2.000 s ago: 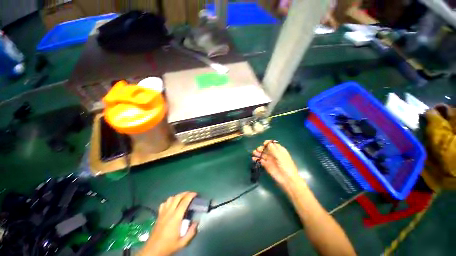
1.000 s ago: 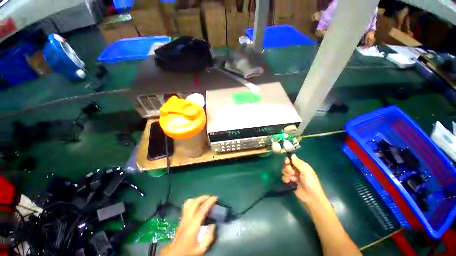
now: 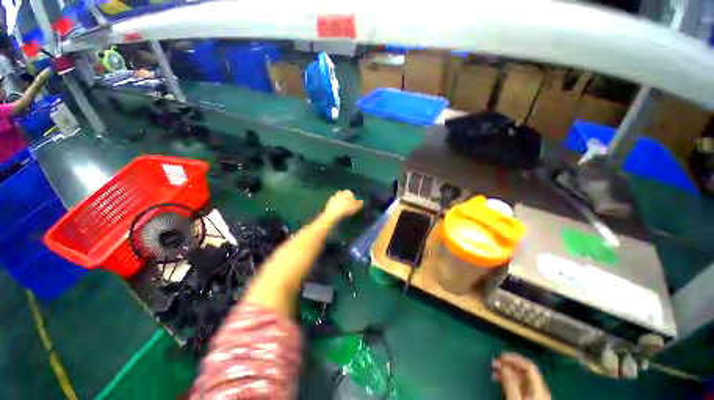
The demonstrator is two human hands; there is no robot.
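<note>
My left hand (image 3: pixel 343 205) is stretched forward over the bench, just left of the wooden board, with its fingers bunched. Dark objects lie near it, and I cannot tell if it holds one. My right hand (image 3: pixel 521 378) is at the bottom edge, cut off and blurred, in front of the tester; its grip is unclear. A tangled heap of black adapters (image 3: pixel 219 273) lies left of my forearm. One adapter block (image 3: pixel 317 293) lies right of the forearm. The tester (image 3: pixel 591 266) stands on the board, with cream terminals (image 3: pixel 618 361) at its right front corner.
An orange-lidded bottle (image 3: pixel 479 238) and a phone (image 3: pixel 409 236) stand and lie on the board. A small fan (image 3: pixel 166 236) is beside a tilted red basket (image 3: pixel 117 205). Scattered black adapters (image 3: pixel 262 155) lie farther back. A white beam crosses above. A person's arm shows far left.
The view has swung left. My left hand has left the adapter it was on and reached forward. My right hand is away from the terminals, low in view. The blue-basket stack is out of view.
</note>
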